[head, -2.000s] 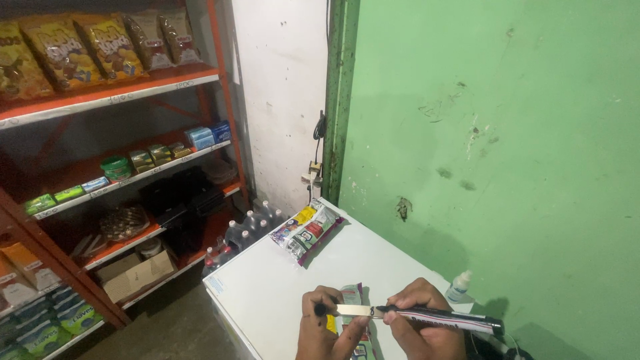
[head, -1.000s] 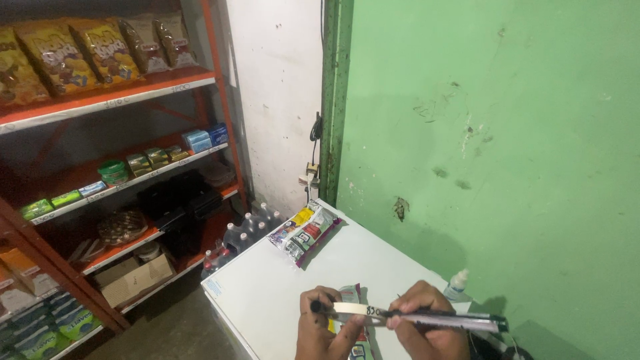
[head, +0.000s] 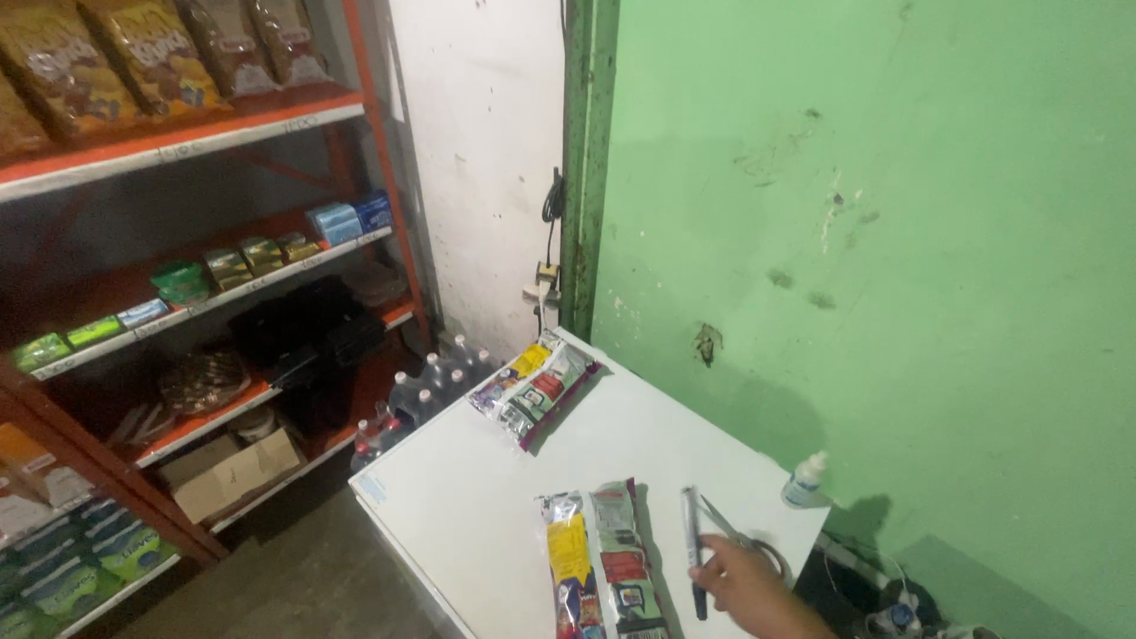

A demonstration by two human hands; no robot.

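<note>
My right hand [head: 737, 572] reaches in from the lower right, its fingers closed on a black marker pen [head: 694, 532] at the white tabletop [head: 444, 515]. Partly under this hand lie scissors [head: 768, 555], their blades pointing up and left and part of the handles showing. Two plastic snack packets lie side by side, the purple and yellow one [head: 572, 568] next to the green and silver one [head: 628, 568], just left of the marker. My left hand is out of view. The white strip seen earlier cannot be made out.
More snack packets [head: 537, 386] lie near the table's far corner. A small white bottle [head: 805, 479] stands at the right edge by the green wall. Dark bottles [head: 426, 395] stand beyond the left edge, near orange shelves [head: 204, 306] of packaged goods.
Both hands held the marker and a pale strip over the near packets before. My left hand has left the view; my right hand has moved the marker down to the tabletop.
</note>
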